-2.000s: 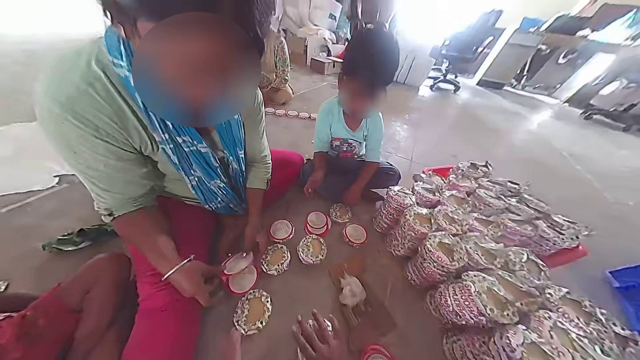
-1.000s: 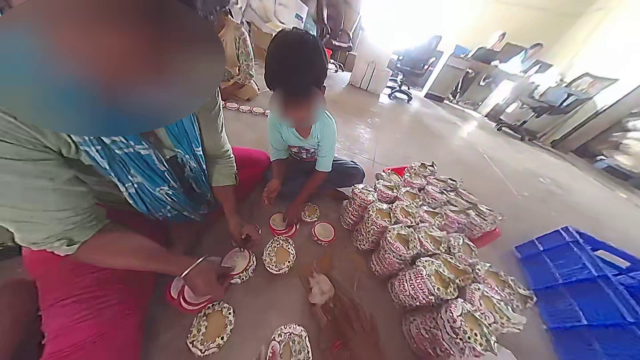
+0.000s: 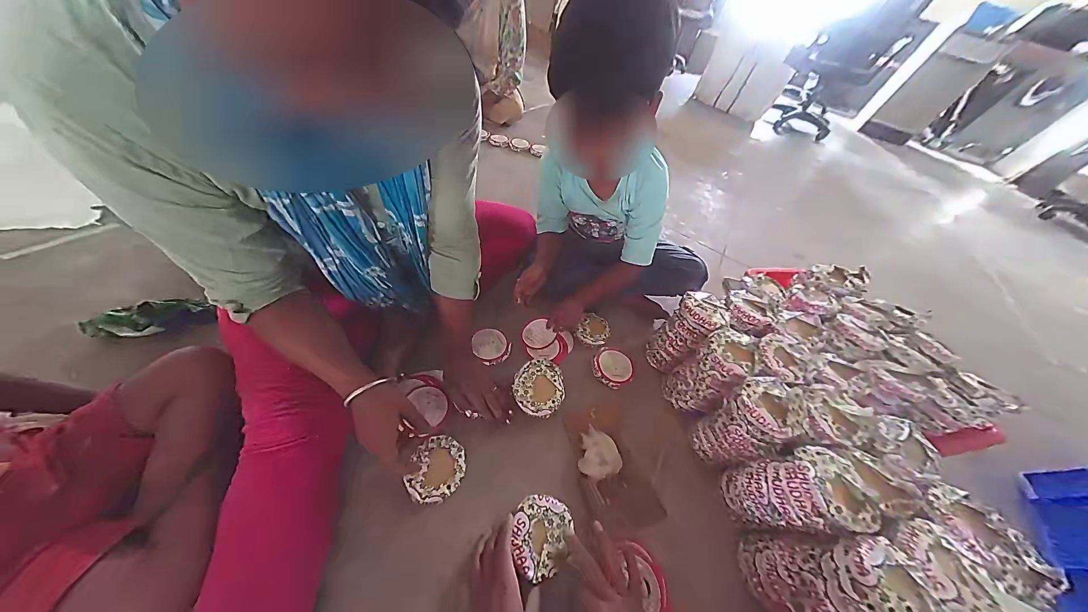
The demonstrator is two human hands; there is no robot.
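At the bottom centre, my left hand (image 3: 495, 568) holds the left edge of a round packet in printed floral wrapping (image 3: 542, 537). My right hand (image 3: 605, 565) has its fingertips at the packet's right edge. Partly behind my right hand lie round red-rimmed discs (image 3: 648, 578). Above my right hand, a crumpled white wad (image 3: 599, 454) rests on a brown flat sheet (image 3: 629, 497) on the floor. More wrapped round packets (image 3: 538, 388) and red-rimmed discs (image 3: 490, 345) lie further off, near two other people's hands.
A person in a green top (image 3: 212, 195) sits at the left, a smaller person in light blue (image 3: 643, 200) beyond. Stacked wrapped packets (image 3: 765, 493) fill the right, some by a red tray (image 3: 965, 439). A blue crate (image 3: 1058, 510) stands at the right edge; a red-clothed person (image 3: 51, 527) is at the lower left.
Both my hands now show at the wrapped packet; a second ago only one was plain, beside the white wad. The person in green has moved a hand to a wrapped packet. The view has shifted.
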